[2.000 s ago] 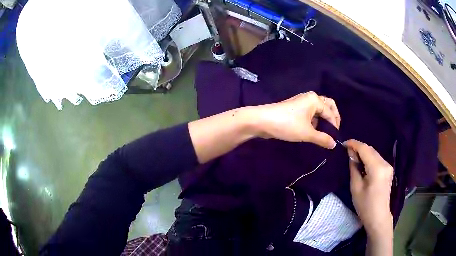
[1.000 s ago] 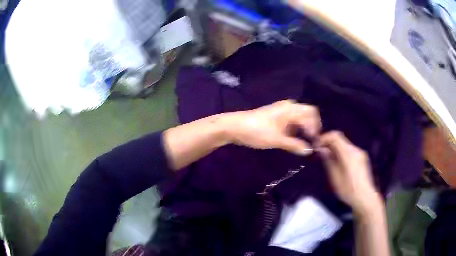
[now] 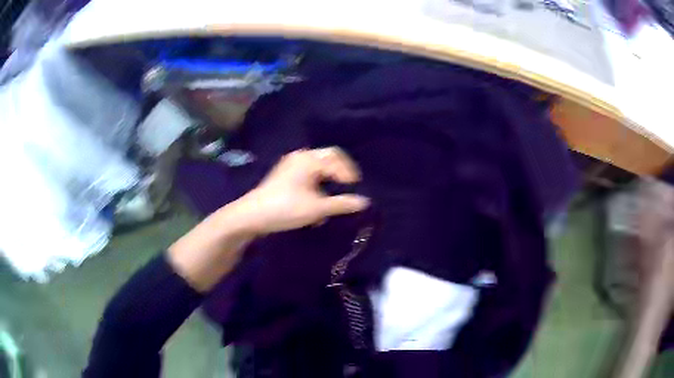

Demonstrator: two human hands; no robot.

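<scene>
The dark purple garment (image 3: 443,177) lies over the lap and reaches to the table edge. My left hand (image 3: 332,181) pinches a fold of it between thumb and curled fingers, left of the middle. Below it a pale zigzag line of stitches (image 3: 352,255) runs down the cloth. A white lining flap (image 3: 423,310), its pattern blurred, shows below in an opening. My right forearm and perhaps part of the hand (image 3: 656,221) are a blurred streak at the right edge; the fingers cannot be made out. No needle or thread is visible at the left fingertips.
The white table (image 3: 355,16) with a wooden edge curves across the top, with a grey sheet (image 3: 517,37) on it. White lace-edged cloth (image 3: 59,170) hangs at the left. A metal frame with a blue bar (image 3: 229,65) is at upper left. Green floor shows around.
The view has swung right and blurred. My right hand has left the left fingertips and moved far right, to the picture's edge. My left hand still pinches the cloth.
</scene>
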